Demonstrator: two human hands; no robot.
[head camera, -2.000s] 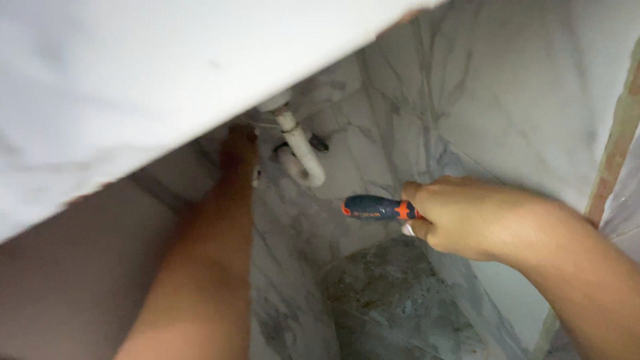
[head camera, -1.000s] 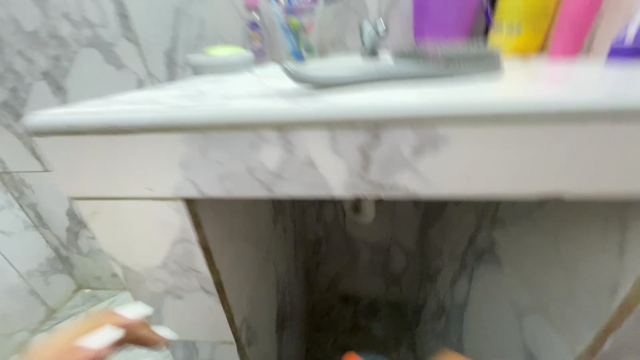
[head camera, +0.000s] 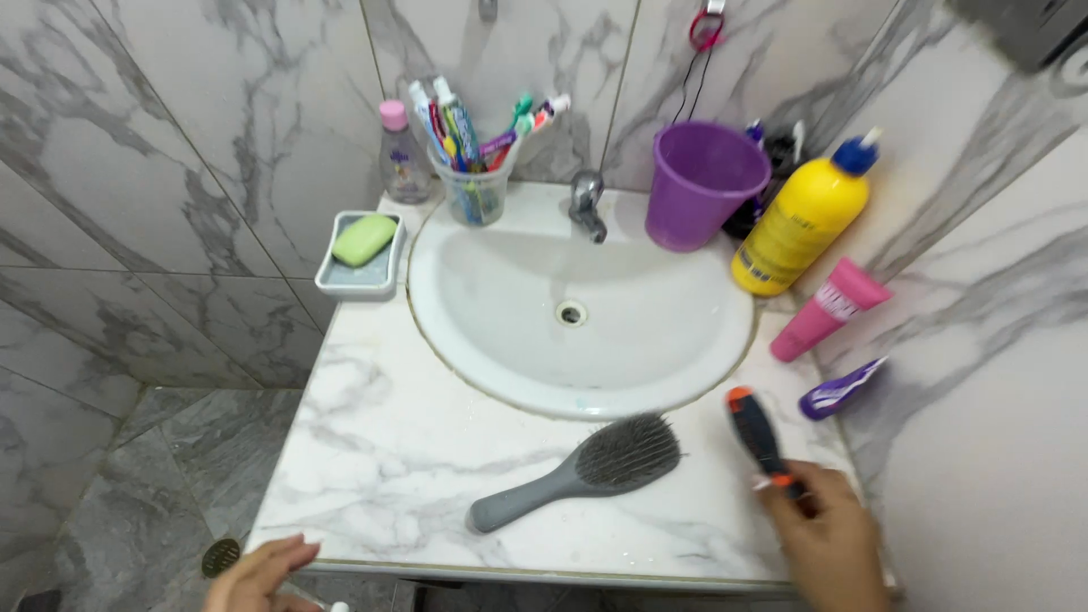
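Note:
My right hand (head camera: 820, 518) grips a screwdriver (head camera: 755, 432) near its orange collar, over the right front of the marble-patterned counter (head camera: 382, 459); the dark handle with an orange end points away from me, and the shaft is hidden by the hand. At the counter's front left edge is my left hand (head camera: 263, 578), fingers apart, partly cut off by the frame. A small white thing (head camera: 339, 607) shows beside its fingers; whether the hand holds it is unclear. Between the hands a grey hairbrush (head camera: 586, 472) lies bristles up, in front of the white sink (head camera: 544, 374).
Around the sink stand a soap dish (head camera: 357, 286) with green soap, a pink-capped bottle (head camera: 402, 166), a cup (head camera: 476, 191) of toothbrushes, a chrome faucet (head camera: 587, 204), a purple bucket (head camera: 705, 191), a yellow bottle (head camera: 799, 221), a pink tube (head camera: 829, 310) and a purple tube (head camera: 840, 391).
The view has swung up from the space under the counter to its top. My left hand, earlier by the white drain pipe, is now at the counter's front edge. The screwdriver is now above the counter.

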